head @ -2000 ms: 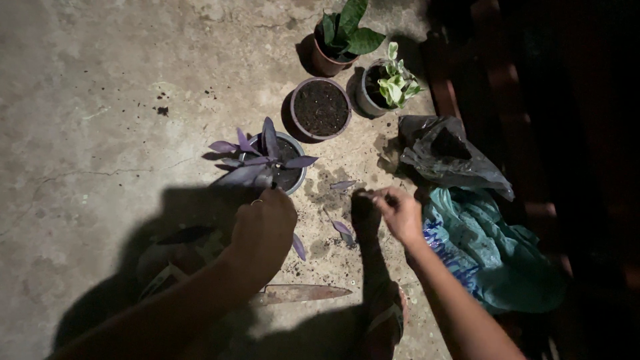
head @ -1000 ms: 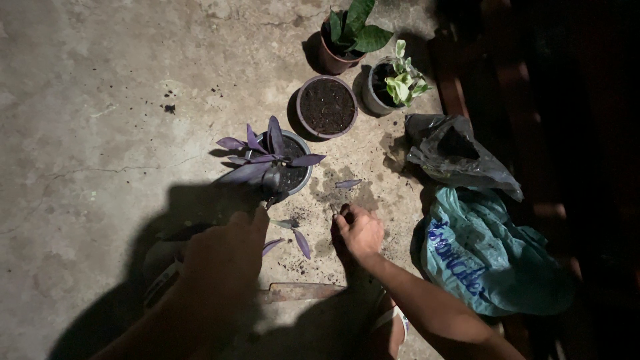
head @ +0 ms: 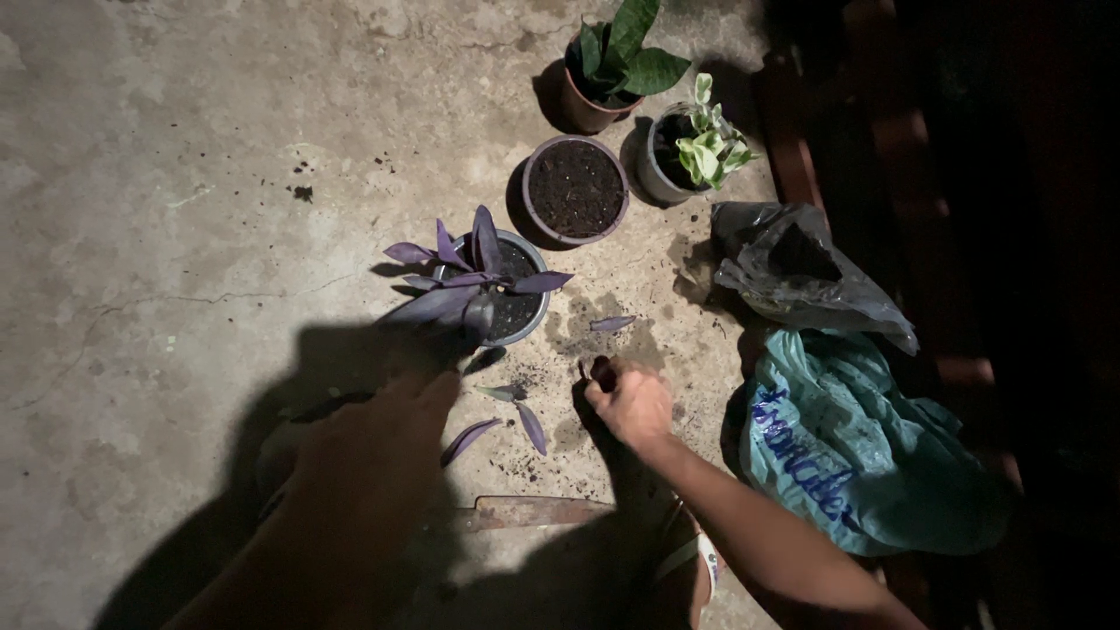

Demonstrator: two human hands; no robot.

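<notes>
My left hand is in shadow just below the pot of purple-leaved plant; its fingers are too dark to tell whether they hold anything. My right hand is down near the concrete floor, its thumb and fingers curled around a small dark thing that I cannot make out. Between the hands lie loose purple leaves, and one more leaf lies above my right hand. A knife with a rusty blade lies below them, its left end in shadow.
A round pot of dark soil stands above, beside a potted green-leaved plant and a pot with variegated leaves. To the right lie an open dark plastic bag and a crumpled teal plastic bag bearing writing. A sandalled foot is at the bottom.
My right hand has moved left and down from beside the dark bag. My left hand has moved down and left from the purple plant's pot.
</notes>
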